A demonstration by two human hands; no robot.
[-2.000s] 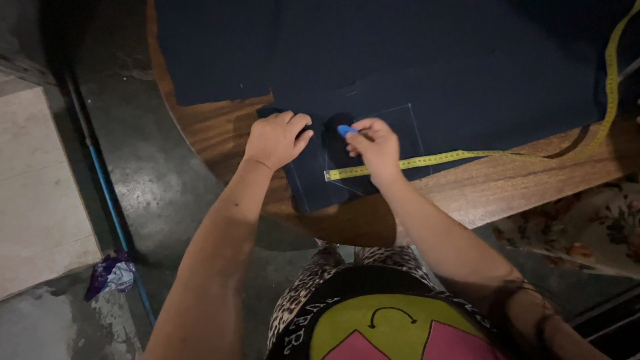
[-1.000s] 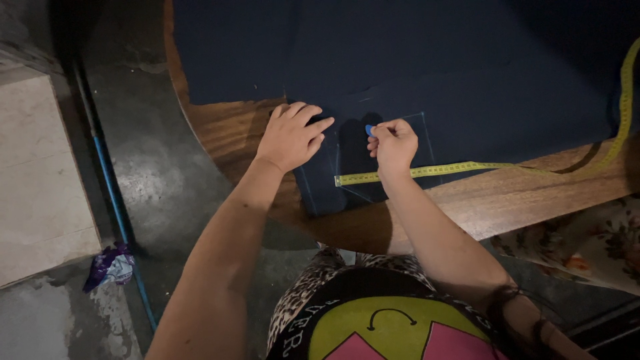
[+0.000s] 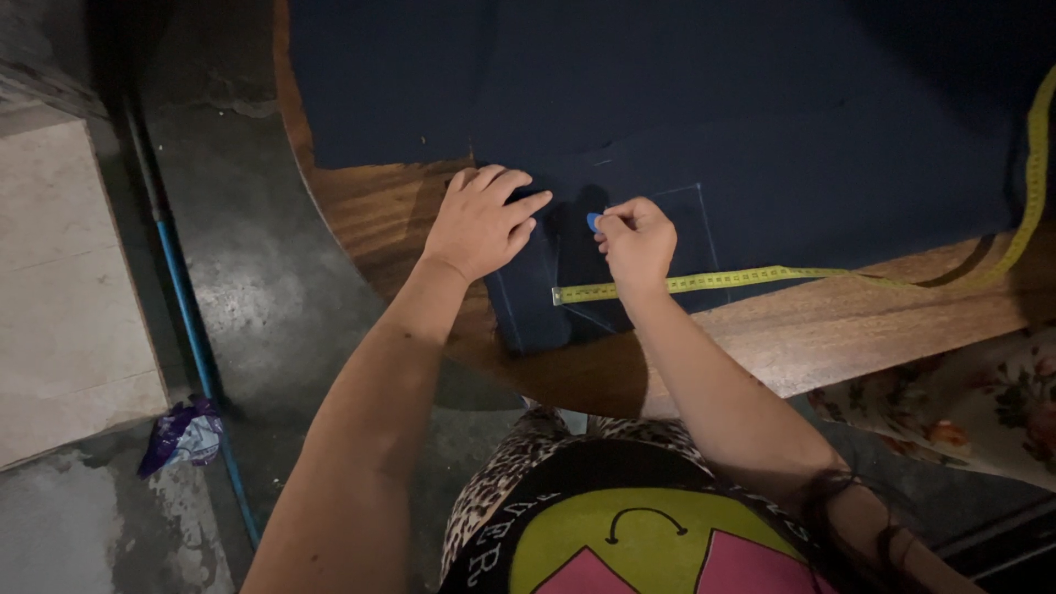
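Dark navy fabric point(image 3: 784, 157) lies over a wooden table, with thin pale chalk lines drawn near its lower left corner. My left hand point(image 3: 487, 219) rests palm down at the fabric's left edge, fingers spread, holding nothing. Between thumb and fingers of my right hand point(image 3: 639, 239) is a small blue piece of what looks like tailor's chalk point(image 3: 593, 221), just above the fabric inside the marked outline. A yellow tape measure point(image 3: 742, 279) runs under my right wrist, its metal end at the lower left of the lines.
The rounded edge of the wooden table point(image 3: 363, 223) shows at left and front. A blue pole point(image 3: 186, 305) and a crumpled purple wrapper point(image 3: 186, 437) are on the floor at left. Floral fabric point(image 3: 949, 404) hangs beside the table at lower right.
My left hand's fingers have spread from their earlier curled pose. The chalk stays in my right hand, and the tape measure lies much as before.
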